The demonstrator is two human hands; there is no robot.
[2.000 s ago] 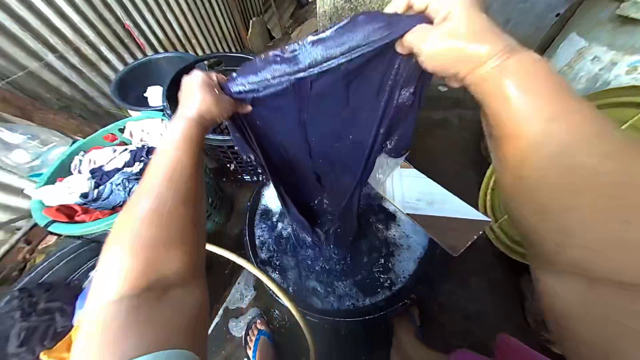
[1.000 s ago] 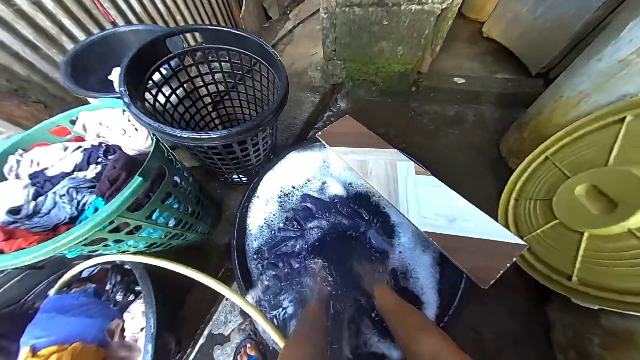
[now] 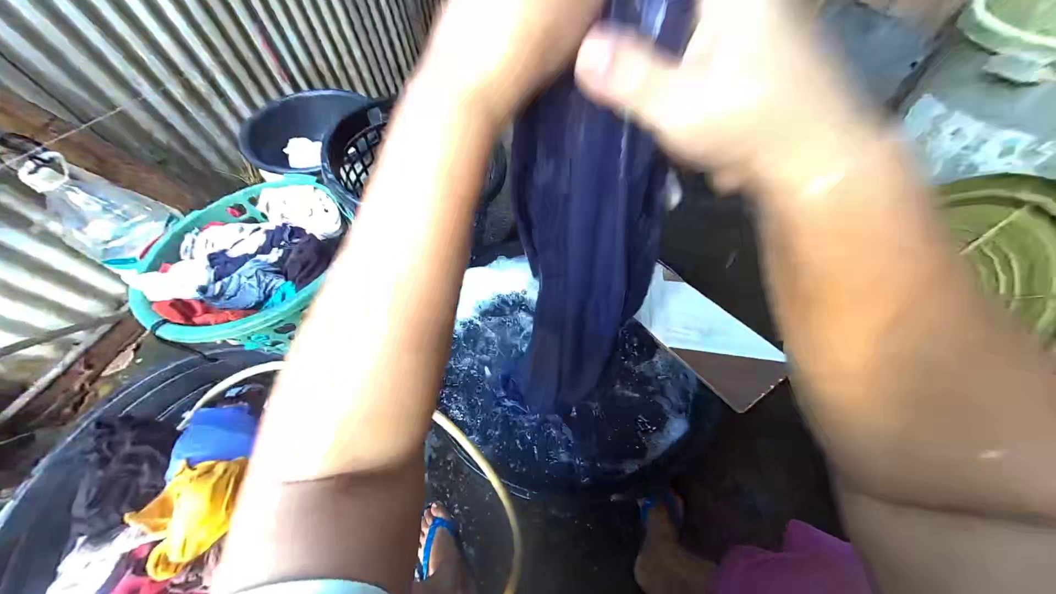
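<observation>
A wet dark-blue cloth (image 3: pixel 577 231) hangs in a bunched column from my raised hands, its lower end in the soapy water of a black basin (image 3: pixel 569 487). My left hand (image 3: pixel 528 41) is at the cloth's upper left, mostly cut off by the top edge. On the right side of the cloth, my right hand (image 3: pixel 676 99) is blurred, its thumb lying across the fabric. White suds float toward the basin's far left side. A flat board (image 3: pixel 718 338), partly white and partly brown, slants over the basin's right rim.
At left stand a green basket of clothes (image 3: pixel 231 330), a black basket (image 3: pixel 338 165) and a black basin (image 3: pixel 289 107). A large tub (image 3: pixel 49 462) with clothes is lower left. A pale hose (image 3: pixel 487 470) curves beside the washing basin. A green lid (image 3: pixel 1006 247) lies right.
My hands were down in the basin one second ago; now they are raised with the dark-blue cloth, which hangs narrower than in the earliest frame. The view has shifted.
</observation>
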